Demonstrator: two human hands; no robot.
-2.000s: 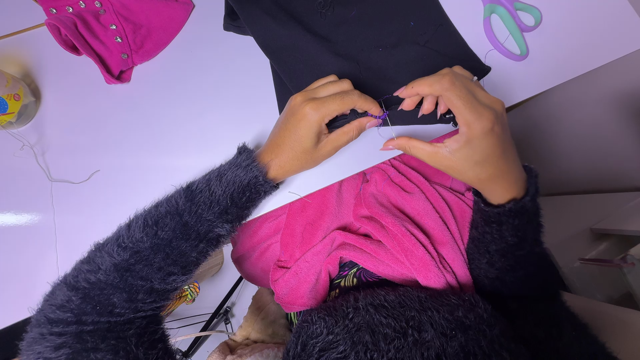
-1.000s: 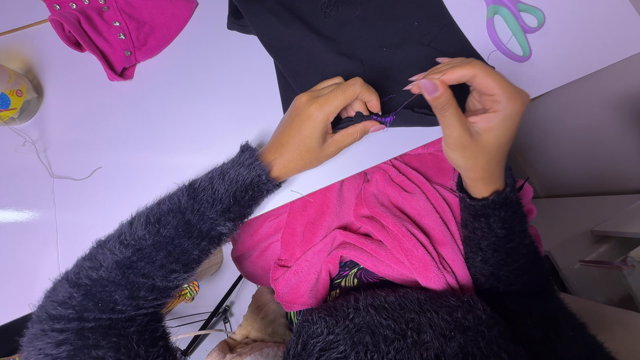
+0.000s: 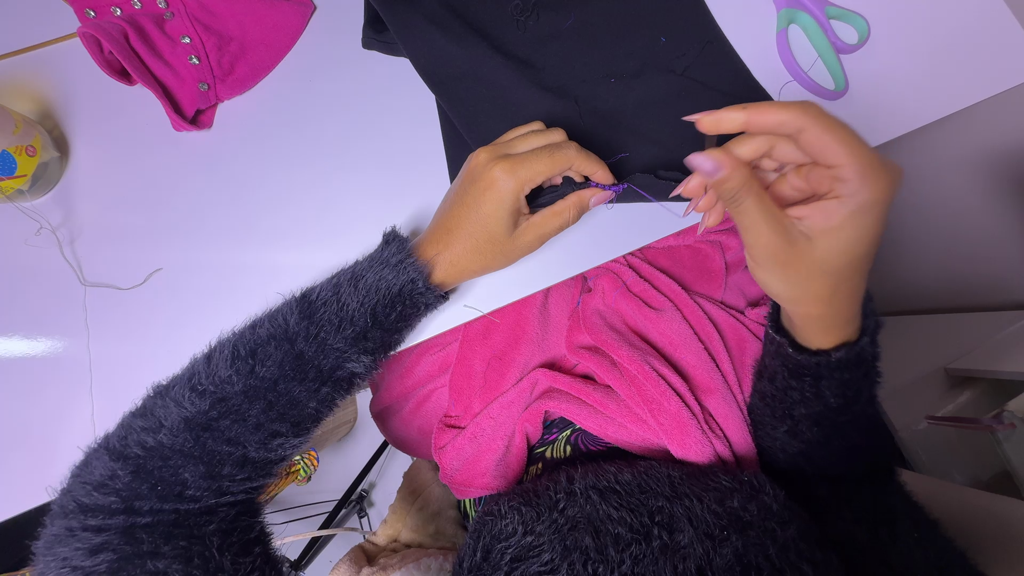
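Black fabric (image 3: 576, 88) lies over the table near its edge. My left hand (image 3: 512, 196) pinches its gathered lower edge between thumb and index finger, where purple stitches (image 3: 612, 189) show at the fingertips. A purple thread (image 3: 652, 200) runs from those stitches toward my right hand (image 3: 788, 192), which is raised to the right of the fabric, slightly blurred. Its index finger stands away from the thumb and the other fingers are curled by the thread. Whether these fingers grip the thread or a needle cannot be made out.
Purple and green scissors (image 3: 832, 48) lie at the upper right. A pink garment with metal snaps (image 3: 240, 48) is at the upper left, above a container (image 3: 32, 156) and loose thread (image 3: 104, 284). Pink plush cloth (image 3: 640, 336) covers my lap below the table edge.
My right hand has moved right, away from the stitched edge, and its index finger has spread from the thumb. My left hand keeps its pinch on the black fabric.
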